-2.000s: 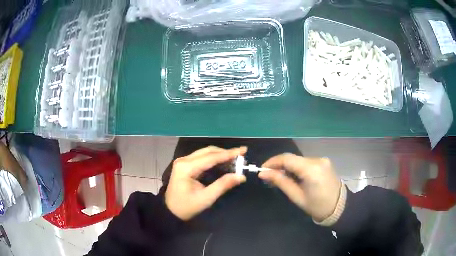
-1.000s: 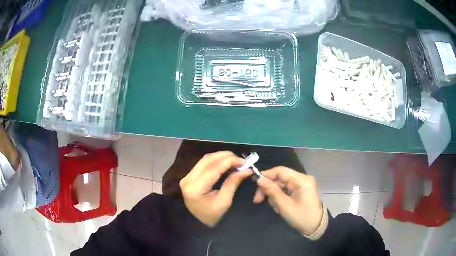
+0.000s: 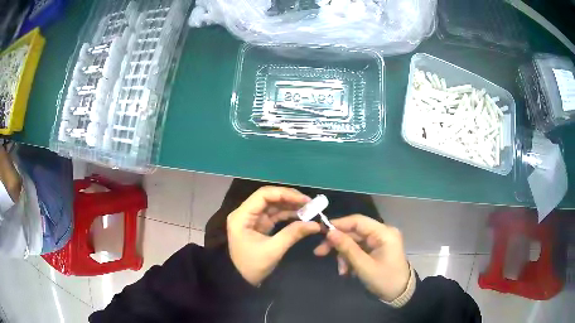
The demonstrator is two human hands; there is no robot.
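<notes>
My left hand [image 3: 268, 233] pinches a white cap [image 3: 313, 207] between thumb and fingers above my lap. My right hand [image 3: 369, 253] pinches a thin pale stem [image 3: 326, 221] that meets the cap's lower right side. Whether the stem is a sleeve or a shaft in a sleeve, I cannot tell. A clear clamshell box [image 3: 309, 135] with thin shafts lies on the green bench. A frosted tub [image 3: 407, 131] full of white sleeves is to its right. A clear blister tray [image 3: 107, 158] with rows of white and silver pieces is at left.
A crumpled clear bag [image 3: 378, 31] with white pieces lies behind the clamshell. A yellow bin [image 3: 26, 85] is far left. Stacked clear boxes [image 3: 547, 88] and a white sheet [image 3: 546, 180] are far right. Red stools [image 3: 126, 221] flank me. A person's arm [image 3: 9, 173] shows at left.
The cap has turned from upright to tilted, with the stem now slanting down to my right hand. The bench has shifted in view as the camera moved. Both hands keep their hold.
</notes>
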